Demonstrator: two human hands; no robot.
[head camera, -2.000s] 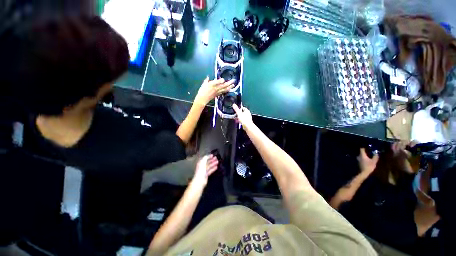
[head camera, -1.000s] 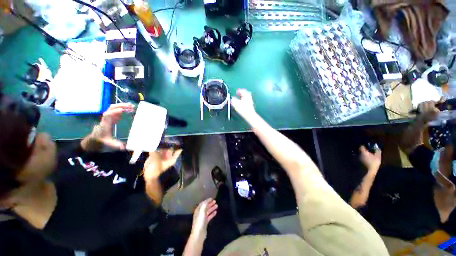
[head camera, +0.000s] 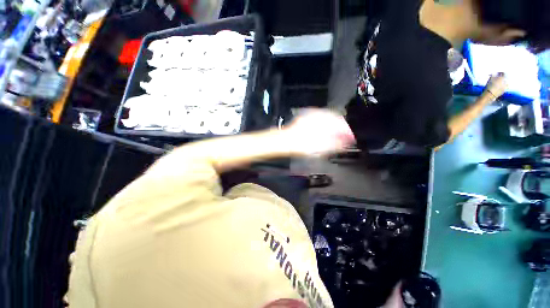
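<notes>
My left hand (head camera: 319, 131) is stretched out mid-picture, right of the housing crate; it is blurred, and I cannot tell whether it holds anything. My right hand (head camera: 394, 298) is cut off by the bottom edge, its fingers against a glossy black round module (head camera: 421, 291) between the parts crate and the bench. White housing shells (head camera: 199, 84) lie in rows in a large black crate (head camera: 257, 78) at the upper left. Jumbled black parts fill a dark crate (head camera: 368, 240) beside the bench. A white-rimmed unit (head camera: 484, 215) lies on the green bench.
A coworker in black (head camera: 404, 78) stands beyond my left hand, with an arm over the bench (head camera: 449, 252). A blue-edged tray (head camera: 512, 93), a dark tool (head camera: 512, 163) and a second white-rimmed unit (head camera: 533, 184) are at the right. Shelving with an orange edge (head camera: 75, 66) is far left.
The view has swung left, bringing the housing crate into sight. My right hand has left the bench-top unit and is now at a black module. My left arm has stretched out.
</notes>
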